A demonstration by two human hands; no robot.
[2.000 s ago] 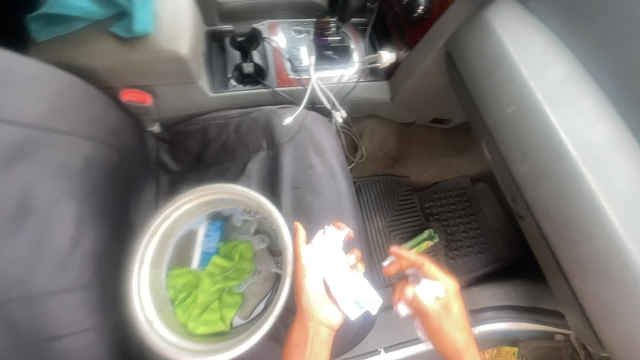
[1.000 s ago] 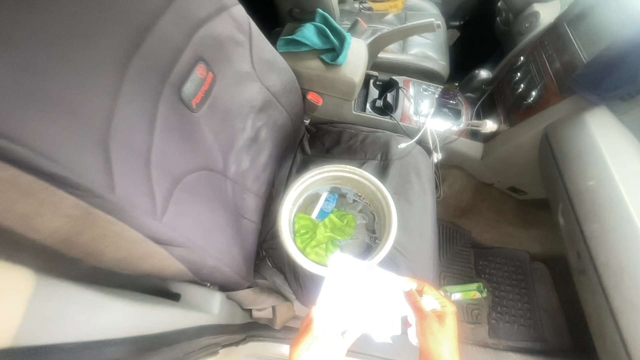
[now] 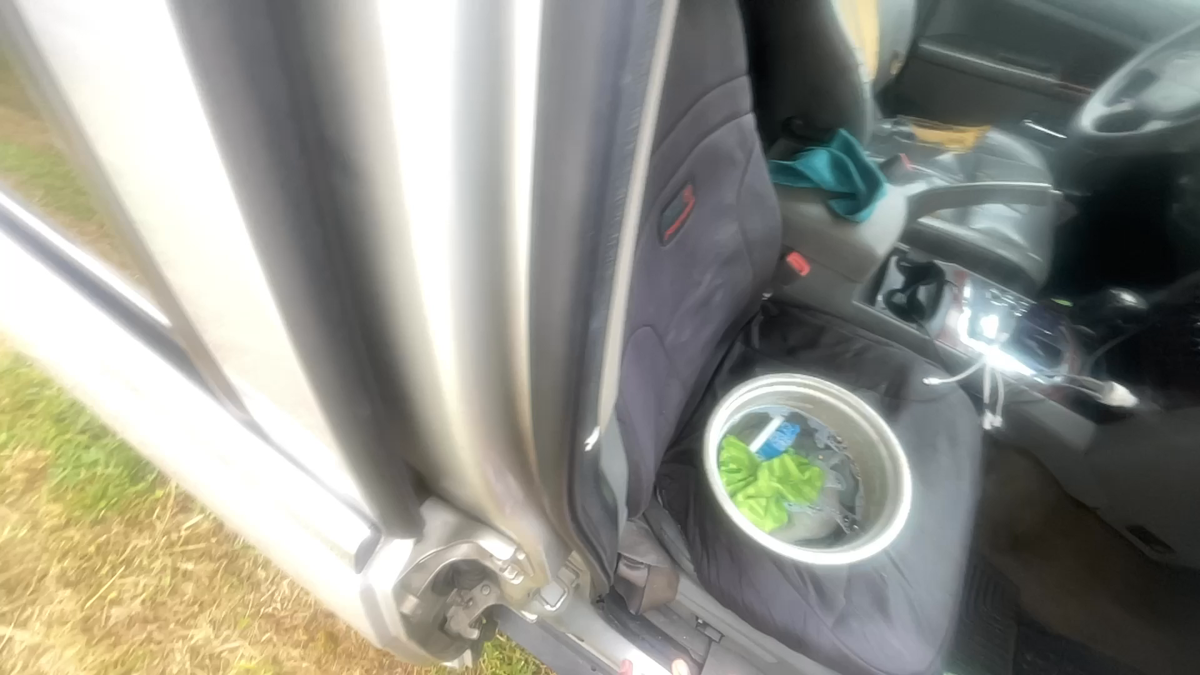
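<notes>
Only fingertips (image 3: 653, 667) show at the bottom edge, by the door sill, beside something white and overexposed; which hand they belong to, and what it holds, I cannot tell. A round whitish bucket (image 3: 897, 506) stands on the dark covered car seat (image 3: 844, 619), up and to the right of the fingertips. Inside the bucket lie a bright green cloth (image 3: 769, 483), a blue and white item (image 3: 776, 439) and some greyish things that are hard to make out.
A teal cloth (image 3: 839, 175) lies on the center console armrest (image 3: 834, 234). White cables (image 3: 994, 384) trail from the console past the seat's far edge. The car's door pillar (image 3: 459, 281) and an open door's latch area (image 3: 459, 591) fill the left, with grass (image 3: 122, 572) outside.
The view has swung left to the door pillar and grass. Both hands, which were in front of the bucket with white material, have dropped almost wholly out of sight at the bottom.
</notes>
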